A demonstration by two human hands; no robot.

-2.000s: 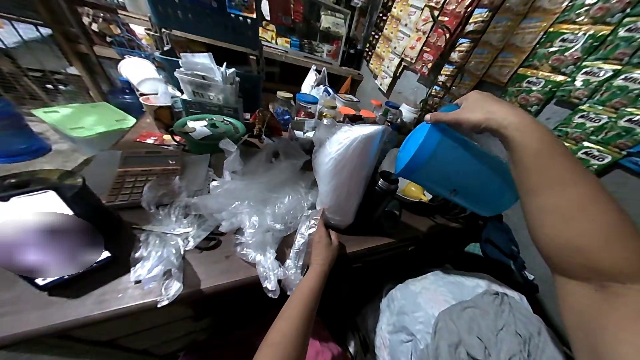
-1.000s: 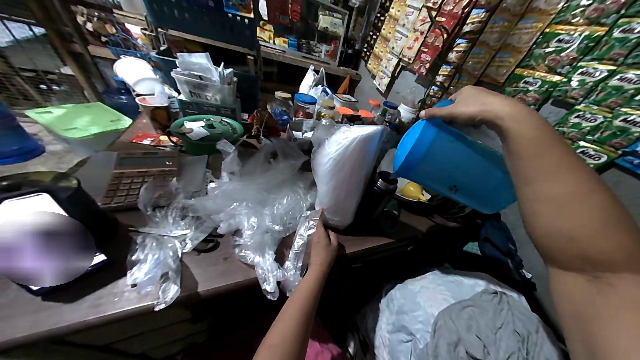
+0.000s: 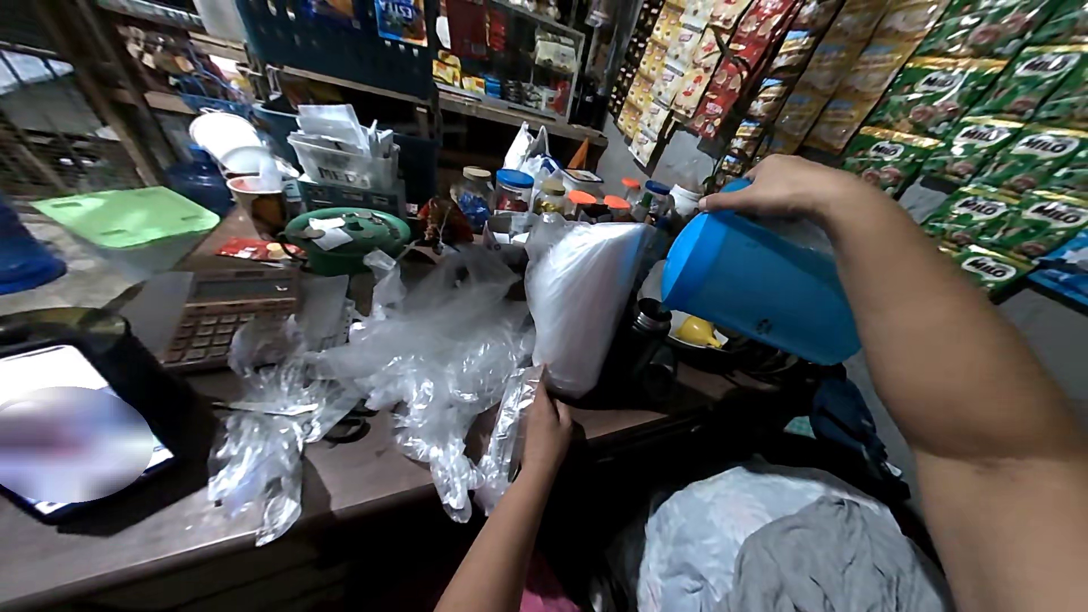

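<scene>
My right hand (image 3: 782,191) grips the rim or handle of a blue plastic pitcher (image 3: 756,285), which is tilted on its side with its bottom toward the lower right. My left hand (image 3: 546,429), low in the middle, holds a narrow clear plastic bag (image 3: 510,425) at the table's front edge. Just above that hand stands a thick stack of clear plastic bags (image 3: 582,297). Loose clear bags (image 3: 450,340) lie crumpled to its left. Whether anything flows from the pitcher cannot be seen.
On the brown table (image 3: 365,476) are a calculator (image 3: 229,310), a lit phone (image 3: 76,433) against a black object, a green basket (image 3: 347,238) and lidded jars (image 3: 514,191). A black bottle (image 3: 650,331) stands behind the table's edge. Sachets (image 3: 977,153) hang at right; a filled white bag (image 3: 722,527) sits below.
</scene>
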